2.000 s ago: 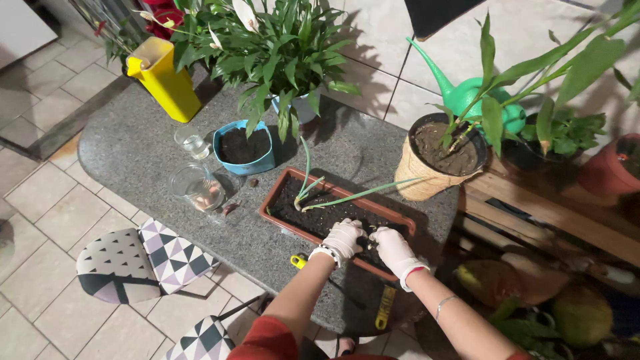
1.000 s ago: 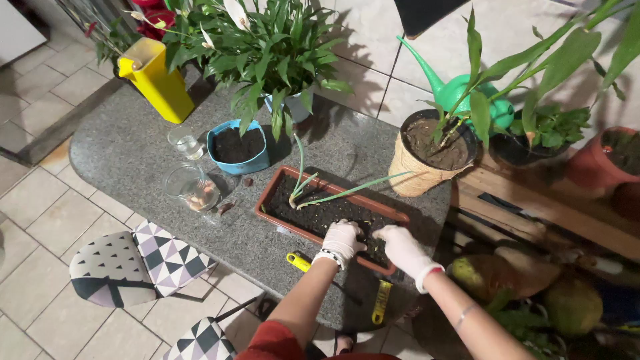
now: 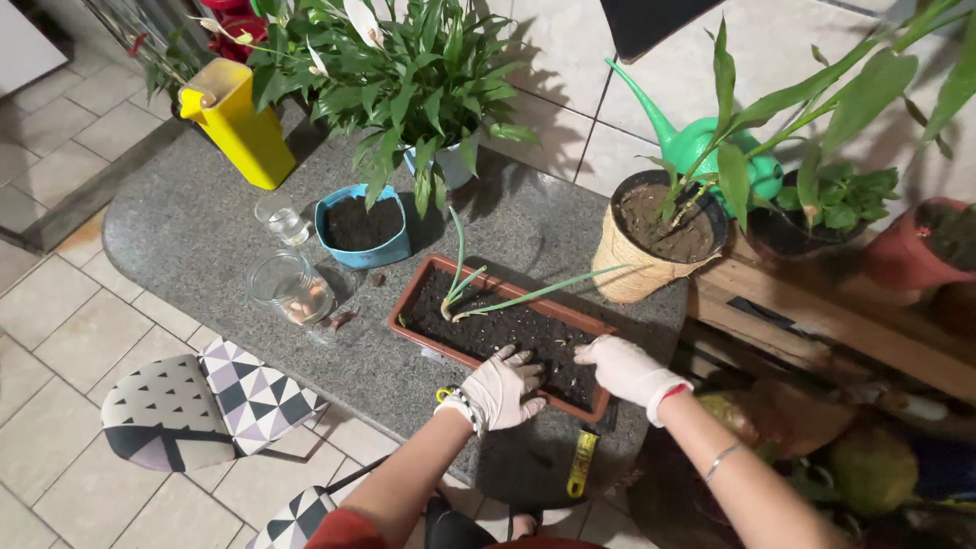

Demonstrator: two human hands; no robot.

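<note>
A brown rectangular planter (image 3: pixel 415 293) of dark soil stands on the stone counter, with sprouting green-leaved bulbs (image 3: pixel 450 309) in its left part. My left hand (image 3: pixel 505 387), in a pale glove, lies spread over the planter's near rim with its fingertips on the soil. My right hand (image 3: pixel 621 370), gloved too, reaches over the right end, index finger extended toward the soil; whether its fingers pinch anything cannot be told. Small pale pieces lie on the soil between the hands. A yellow-handled tool (image 3: pixel 582 463) rests at the counter's near edge; another yellow handle is mostly hidden by my left hand.
Left of the planter stand a blue pot of soil (image 3: pixel 366 255), a glass jar (image 3: pixel 286 286) with pieces inside, and a glass of water (image 3: pixel 284 221). Behind are a yellow container (image 3: pixel 248 133) and a leafy plant (image 3: pixel 427 91). A wrapped pot (image 3: pixel 633 259) and green watering can (image 3: pixel 698 145) stand right.
My left hand has spread open over the near rim and covers more of the yellow handle beside it. My right hand has shifted slightly to the planter's right end.
</note>
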